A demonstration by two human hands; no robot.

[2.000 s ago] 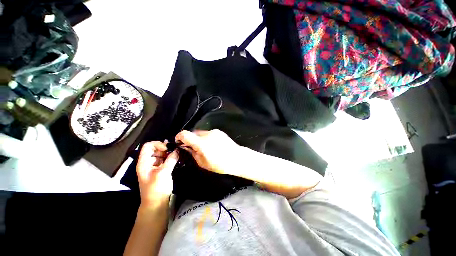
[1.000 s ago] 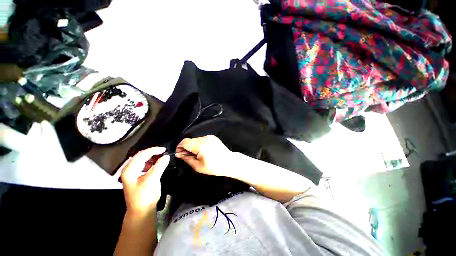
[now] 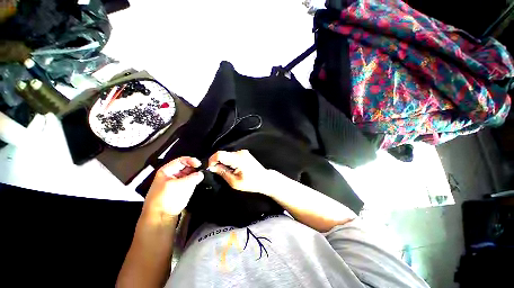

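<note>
A black garment (image 3: 270,107) lies over the table edge and against the wearer's lap, with a thin loop of cord on it. My left hand (image 3: 174,183) pinches the black cloth at its near part between thumb and fingers. My right hand (image 3: 239,171) is close beside it, its fingertips almost touching the left ones at the same spot. The right fingertips are closed together; any needle, thread or fastener between them is too small to tell. A white oval dish (image 3: 132,114) at left holds many small dark pieces, a red-and-white stick and a red dot.
The dish stands on a brown-olive folder (image 3: 127,167), beside a flat black rectangle (image 3: 83,135). Clear plastic bags (image 3: 79,48) and olive thread cones (image 3: 42,95) are at upper left. Floral garments (image 3: 417,84) are piled at right on the white table (image 3: 208,28).
Both hands came apart slightly, showing a thin light line between them, and are now close together at the cloth again. The view has shifted a little.
</note>
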